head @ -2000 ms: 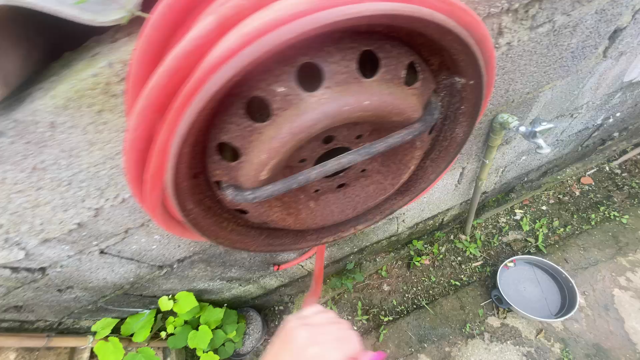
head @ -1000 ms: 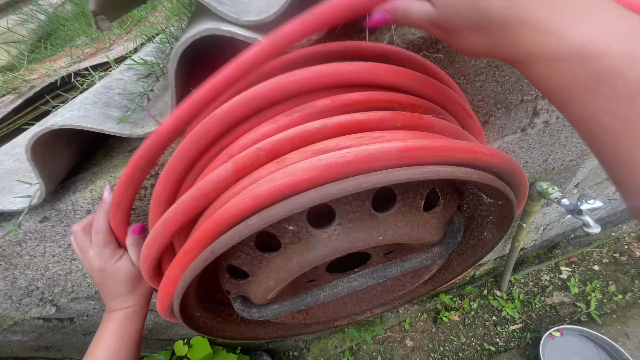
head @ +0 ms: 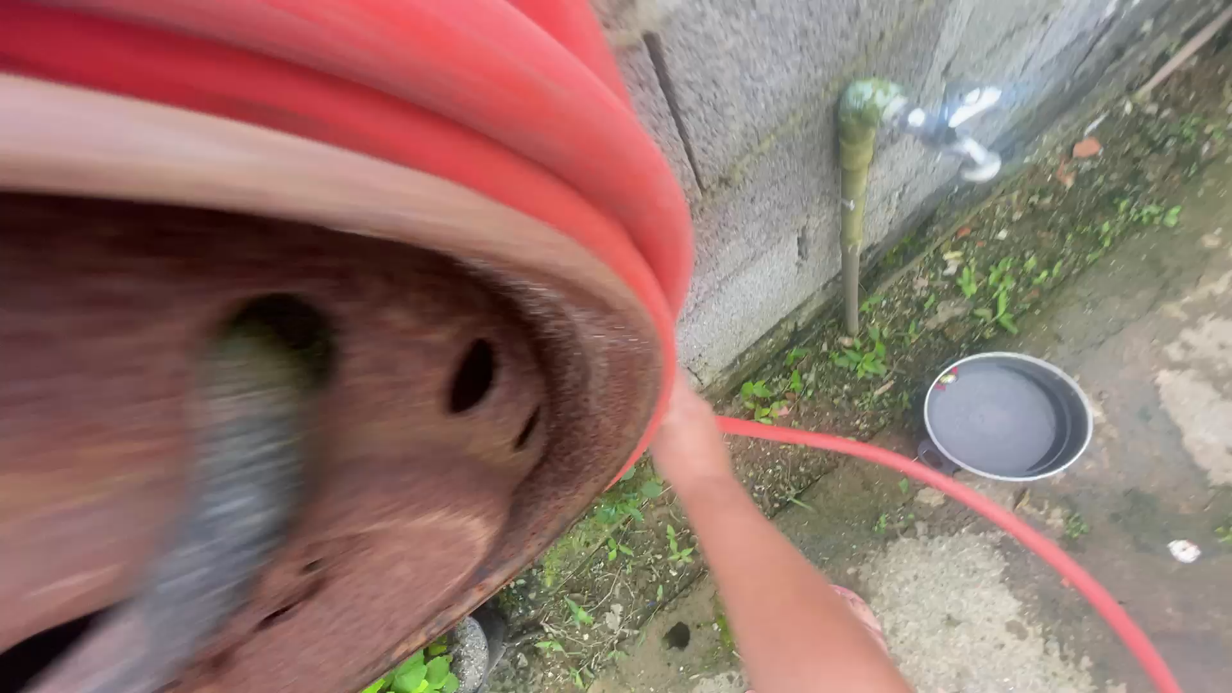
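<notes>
Coils of red hose [head: 539, 125] lie around a rusty steel wheel rim [head: 597, 375], which fills the left of the view, close and blurred. A grey, rough-surfaced bar [head: 241, 472] crosses the rim's face and meets one of its holes. At the rim's lower right edge is my right hand [head: 688, 438], closed around the hose, its fingertips hidden behind the coil. From that hand a free length of red hose [head: 962, 491] curves down to the lower right. My left hand is out of sight.
A metal tap [head: 948, 130] on an upright pipe [head: 853, 212] stands by the concrete block wall [head: 760, 125]. A round grey pan [head: 1006, 419] rests on the ground, near the free hose. Small weeds grow along the wall's foot; a leafy plant [head: 419, 674] is at the bottom.
My right hand has moved from above the coil to the rim's lower right side. My left hand, at the coil's left a second ago, has left the view. The rim now looms much nearer.
</notes>
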